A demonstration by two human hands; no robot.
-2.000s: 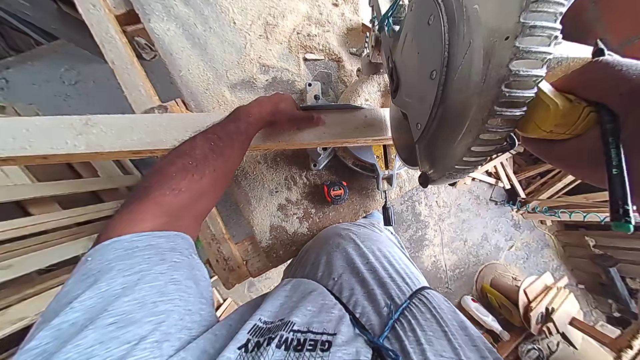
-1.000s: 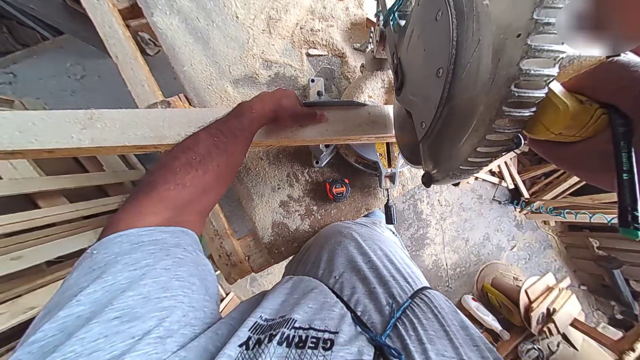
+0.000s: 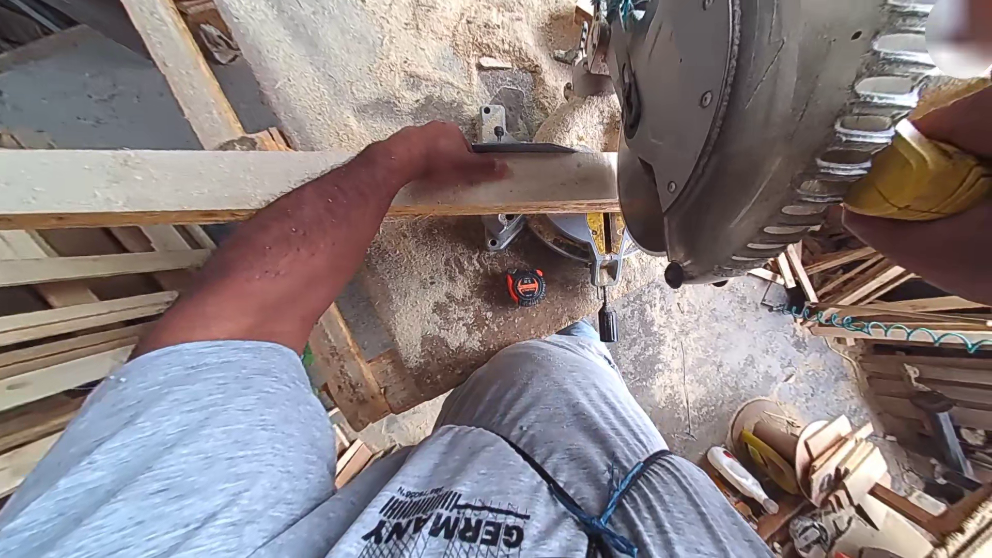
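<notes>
My left hand [image 3: 453,159] grips a long wooden board [image 3: 139,182] against the fence [image 3: 523,147] of a miter saw [image 3: 682,139]. The board runs in from the left edge, and its right end meets the saw's blade and guard. At the right edge my right hand [image 3: 914,186] is partly in view, wrapped around the saw's yellow handle [image 3: 918,170]. Below the board, the yellow slot plate [image 3: 604,229] and a black-gripped knob [image 3: 608,322] show. An orange and black tape measure [image 3: 527,287] lies on the sawdust-covered bench just in front of the board.
Wooden strips [image 3: 85,318] are stacked at the left, under the board. More offcuts [image 3: 876,279] lie at the right beside a coiled teal air hose [image 3: 891,329]. A bucket [image 3: 763,438], a handsaw with a white handle [image 3: 740,477] and wood scraps sit at lower right.
</notes>
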